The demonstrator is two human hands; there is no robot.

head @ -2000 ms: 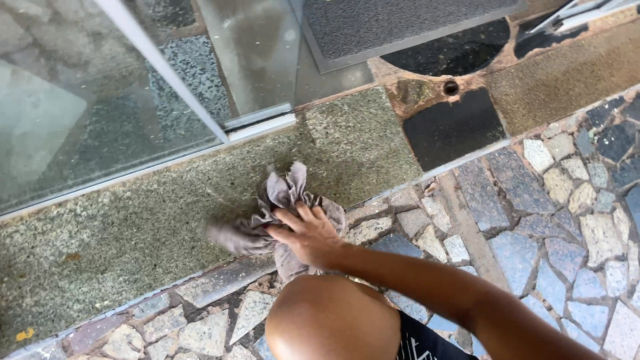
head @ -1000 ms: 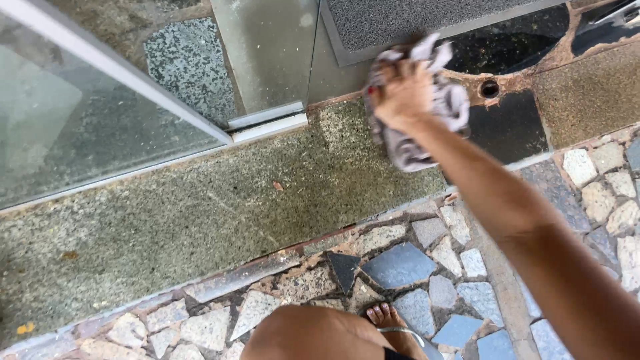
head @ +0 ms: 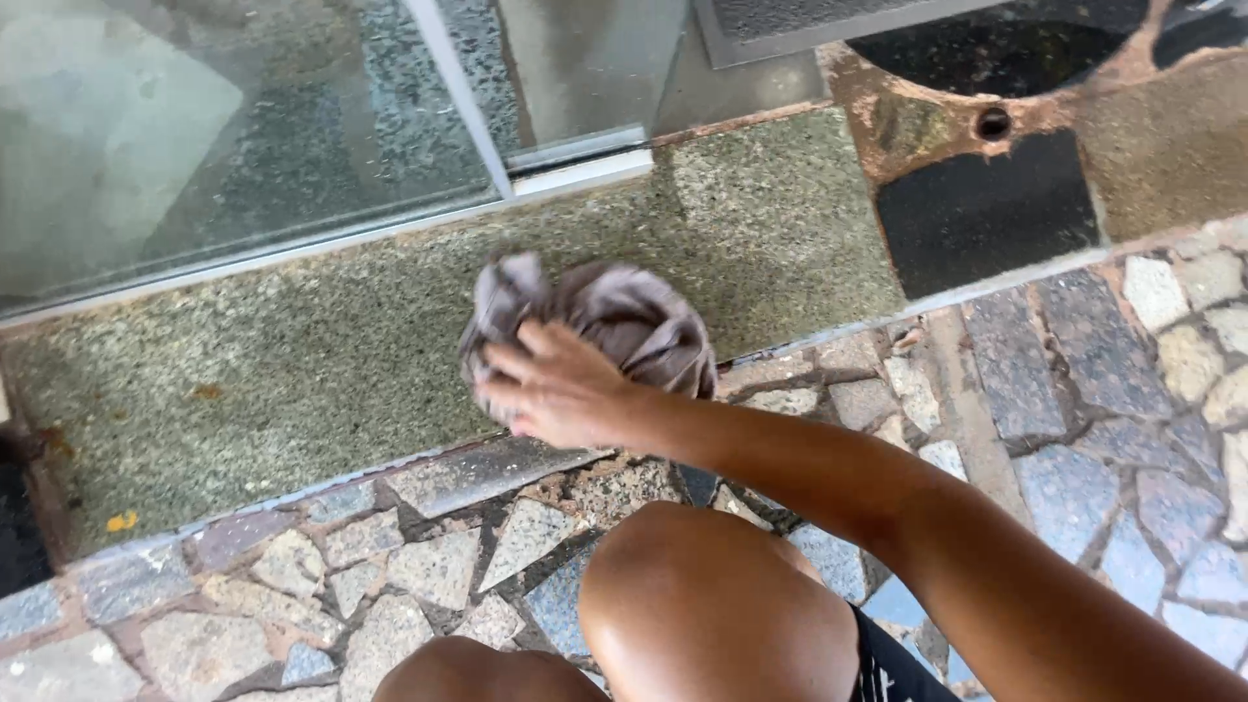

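My right hand (head: 561, 385) presses a crumpled grey-brown cloth (head: 639, 327) down on the speckled green-grey stone step (head: 322, 361). The fingers are spread over the left part of the cloth, and some of its folds bunch up beyond them and to the right. Hand and cloth are slightly blurred. They lie near the step's front edge, below the end of the metal door track (head: 585, 174). My left hand is out of the frame.
A framed glass panel (head: 244, 136) stands along the step's back edge. A grey mat (head: 829, 19) lies at the top, near a round hole (head: 993, 124) in the stonework. Irregular stone paving (head: 429, 570) runs in front, beside my bent knees (head: 712, 604).
The right hand went from the left-middle of the step to its right part by the mat, and is now back at the middle with the cloth.
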